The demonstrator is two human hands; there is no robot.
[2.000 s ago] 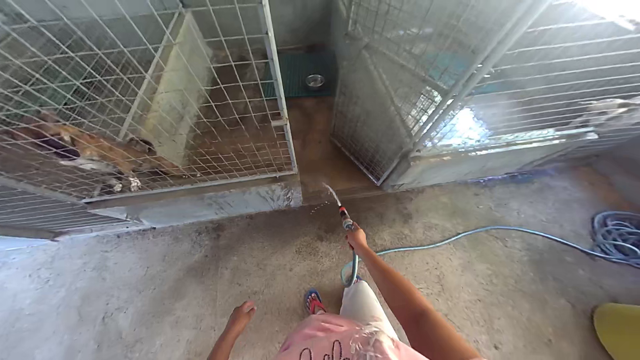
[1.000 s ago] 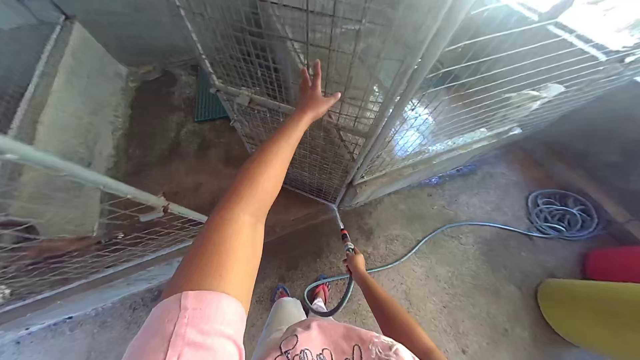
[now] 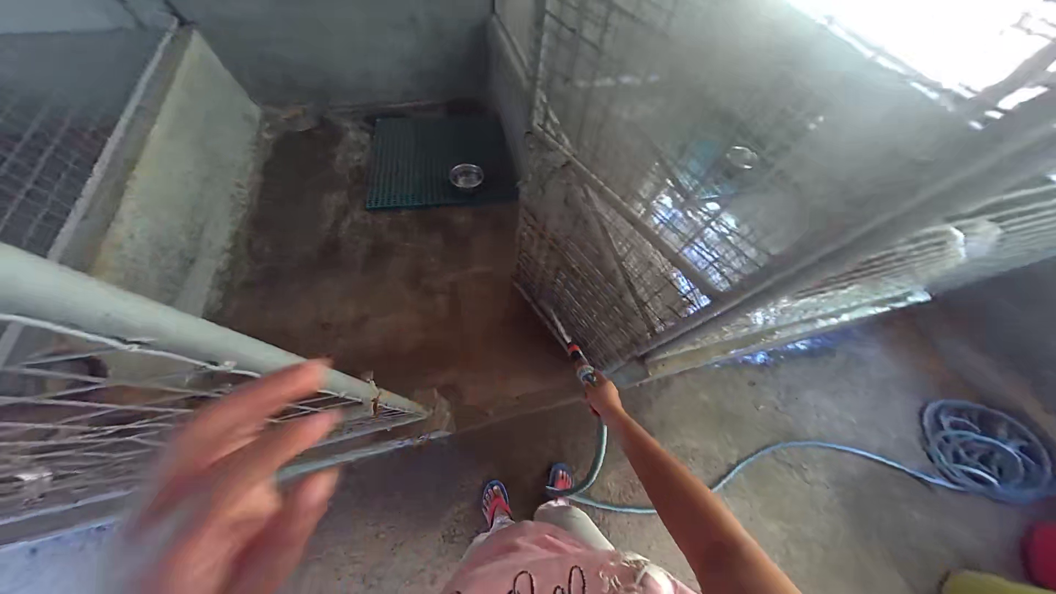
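My right hand [image 3: 605, 398] grips a hose spray nozzle [image 3: 582, 363], from which water sprays onto the foot of the wire-mesh gate [image 3: 610, 247]. From the nozzle the blue hose [image 3: 792, 446] hangs past my feet and runs right. My left hand [image 3: 247, 487], large and blurred at the lower left, is raised with fingers apart and nothing visible in it. It appears in front of the left mesh panel's metal rail [image 3: 190, 322]; whether it touches the rail cannot be told.
Inside the pen, a green slatted mat [image 3: 412, 161] bears a metal bowl [image 3: 467, 176] on the wet floor. A low concrete wall [image 3: 177, 165] stands left. Coiled hose [image 3: 986, 450] lies right, near red [image 3: 1041, 553] and yellow-green [image 3: 982, 582] objects.
My left hand has moved from in front of the gate to the lower left. The nozzle stays in my right hand, and its spray now lands further along the gate's foot. The view has moved toward the pen.
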